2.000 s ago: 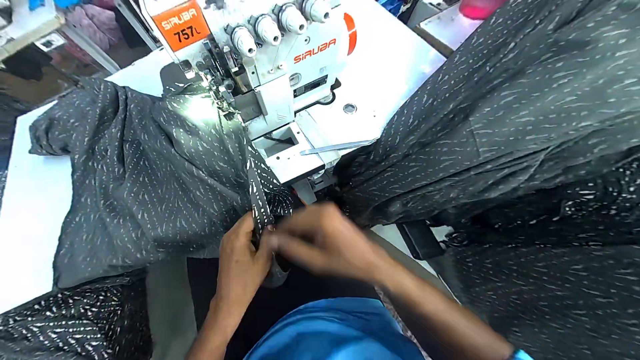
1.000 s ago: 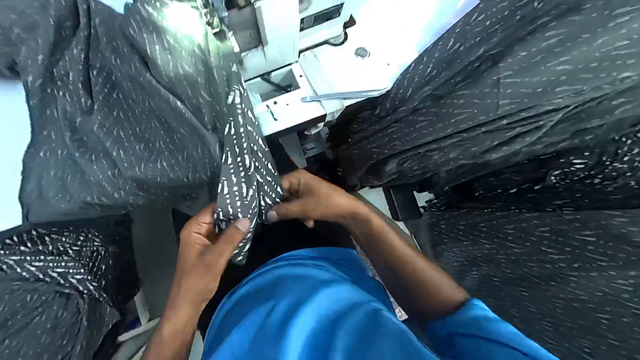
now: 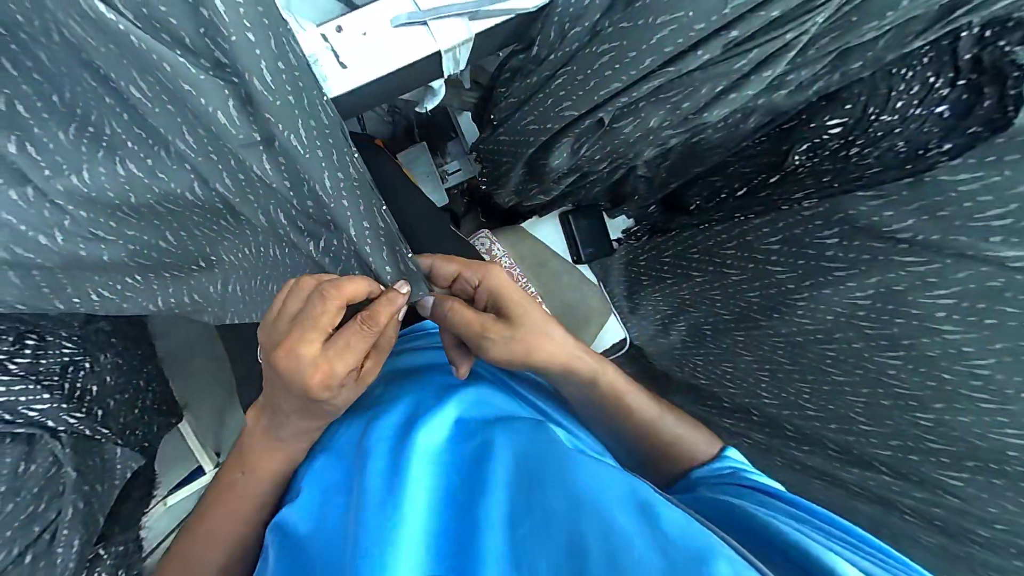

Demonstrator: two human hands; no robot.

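Note:
Dark grey fabric with white dashes [image 3: 184, 160] spreads over the upper left, and its lower right corner comes down to my fingers. My left hand [image 3: 328, 344] pinches the edge of that corner between thumb and fingertips. Right beside it, my right hand [image 3: 496, 312] grips the same corner with thumb and forefinger, its other fingers curled loosely. Both hands are just above the blue garment [image 3: 448, 480] on my body. The fold between the fingertips is partly hidden.
A white machine table edge [image 3: 376, 48] with a thin strip [image 3: 472, 11] on it is at the top. More dashed dark fabric [image 3: 840, 320] hangs on the right. A black box-like part [image 3: 587, 234] sits beside a grey-green surface [image 3: 552, 280]. Bunched black-and-white fabric [image 3: 72, 384] lies at left.
The view has tipped down, so the sewing machine head is out of sight. The lighter-patterned folded piece between my hands a second ago no longer shows; my fingers are at the grey fabric's corner.

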